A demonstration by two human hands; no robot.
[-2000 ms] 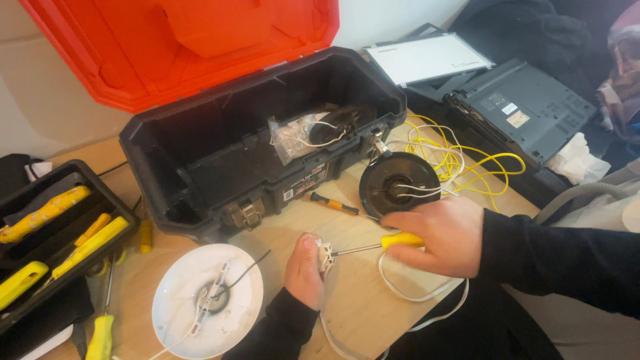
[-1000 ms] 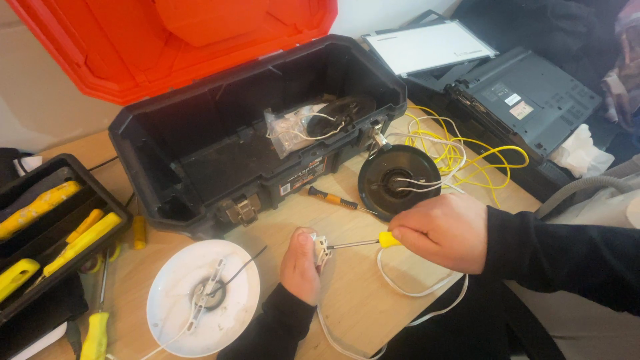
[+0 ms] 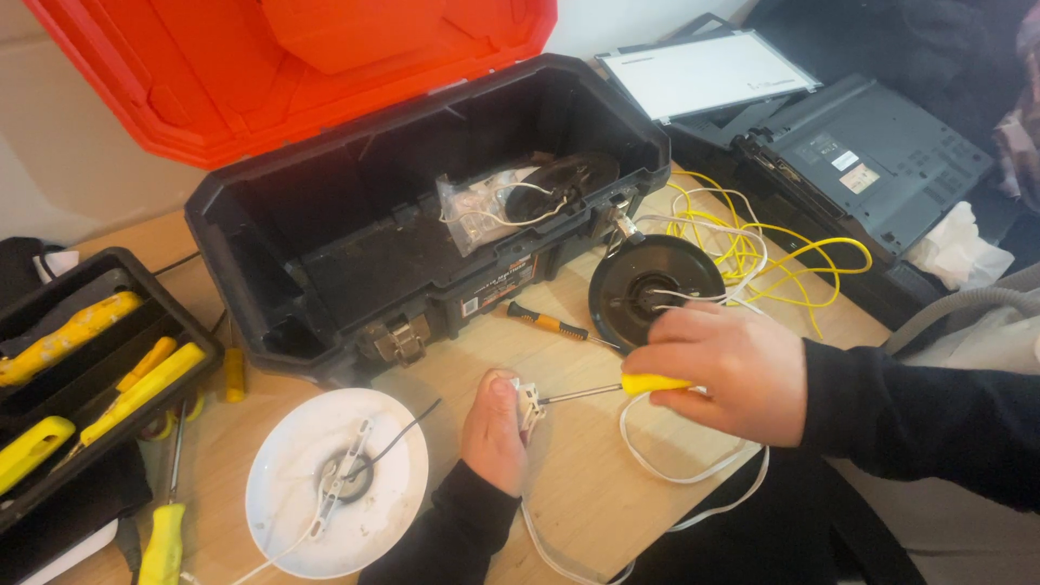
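Near the middle of the table, my left hand [image 3: 494, 432] holds a small white electrical fitting [image 3: 530, 406] with its thumb on top; a white cable runs down from about there. My right hand [image 3: 727, 372] grips a yellow-handled screwdriver [image 3: 654, 383], whose metal shaft lies level and meets the right side of the fitting. Behind my right hand is a round black base [image 3: 619, 284] with white wires at its centre. To the left of my left hand rests a round white ceiling-lamp base [image 3: 284, 479] with a metal bracket and a dark wire.
An open black toolbox [image 3: 325, 337] with a red lid [image 3: 195, 81] stands behind. An orange-and-black screwdriver [image 3: 546, 320] lies before it. At left are a tool tray [image 3: 188, 329] and another yellow screwdriver [image 3: 163, 544]. Yellow cable [image 3: 800, 260] and laptop parts [image 3: 886, 162] are at right.
Both hands have kept their hold, and the screwdriver tip remains at the white fitting. The fingers of my right hand have shifted around the yellow handle.
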